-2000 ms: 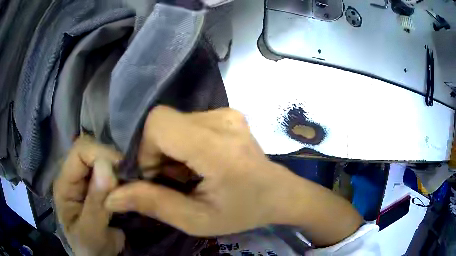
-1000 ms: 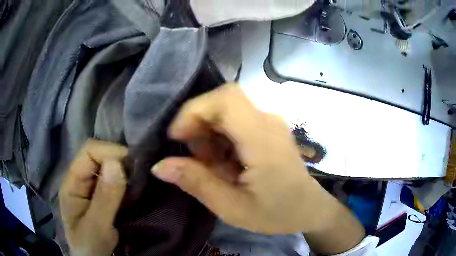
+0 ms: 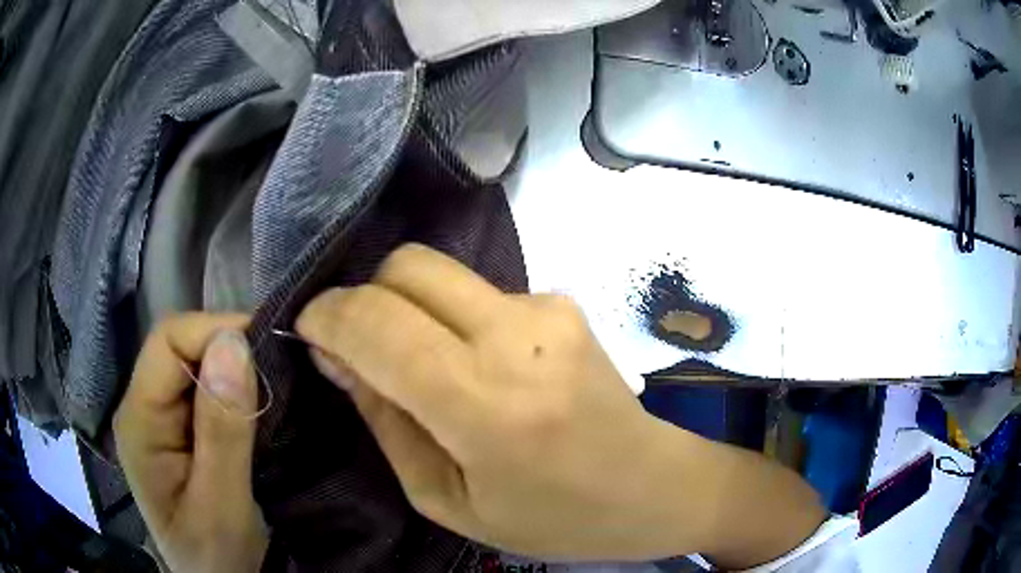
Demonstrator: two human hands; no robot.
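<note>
The grey ribbed garment [image 3: 325, 168] lies at the left, with its dark brown-black cloth [image 3: 448, 229] under and beside my hands. My left hand [image 3: 202, 414] pinches the seam edge [image 3: 293, 280] between thumb and forefinger. My right hand [image 3: 470, 392] is just right of it, its fingertips closed on a tiny thin needle [image 3: 284, 332] whose glint points at the seam. A fine pale thread [image 3: 267, 392] loops over my left thumb. The tips of the lower right fingers are partly hidden.
The white machine table [image 3: 851, 302] has a worn brown patch [image 3: 685, 325]. The machine bed [image 3: 694, 112], a white ribbed wheel [image 3: 897, 71] and a slim black tool [image 3: 965, 185] are at upper right. A pale panel [image 3: 504, 20] lies at the top. A dark red-edged phone [image 3: 896, 492] is lower right.
My right hand has moved back left to the seam beside my left hand, after being apart from it. The needle glint and thread loop now show clearly. The cloth has shifted slightly left.
</note>
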